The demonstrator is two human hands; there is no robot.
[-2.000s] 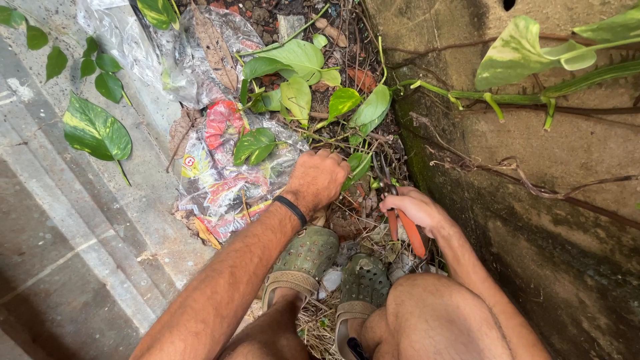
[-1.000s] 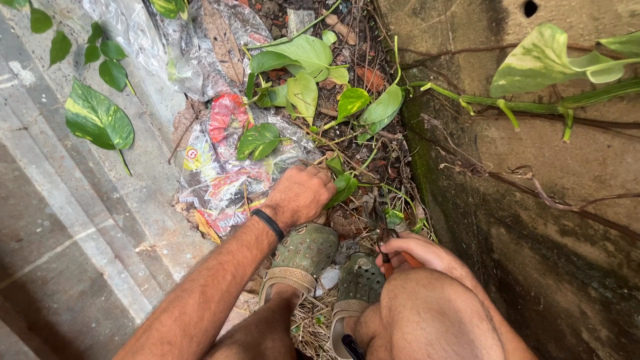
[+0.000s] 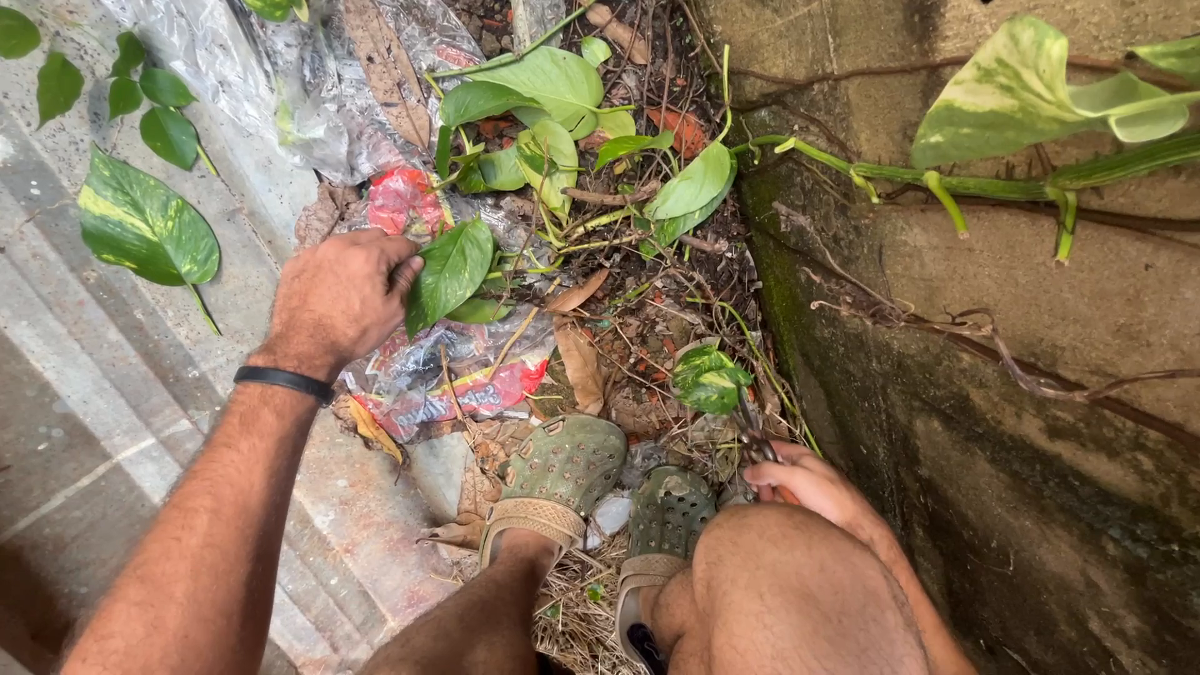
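My left hand (image 3: 345,292), with a black band at the wrist, has its thumb and fingers on the edge of a green variegated leaf (image 3: 454,272) over the crumpled plastic packaging (image 3: 497,386). Low on the right, my right hand (image 3: 808,480) grips pruning shears (image 3: 757,444) with orange handles; their blades point up toward a small variegated leaf (image 3: 711,379). Whether the blades touch it cannot be told. More heart-shaped leaves (image 3: 553,86) and thin stems grow from the soil above and between my hands.
A stained, mossy wall (image 3: 937,375) rises on the right, with a thick green vine (image 3: 994,186) along it. Cut leaves, one large and variegated (image 3: 150,220), lie on the stone step at left. My green clogs (image 3: 567,459) stand among dry straw and brown leaves.
My left hand has moved up and left, from the ground near the clogs to the leaf over the packaging. The orange shear handles, plainly seen two seconds ago, are now mostly hidden by my right hand.
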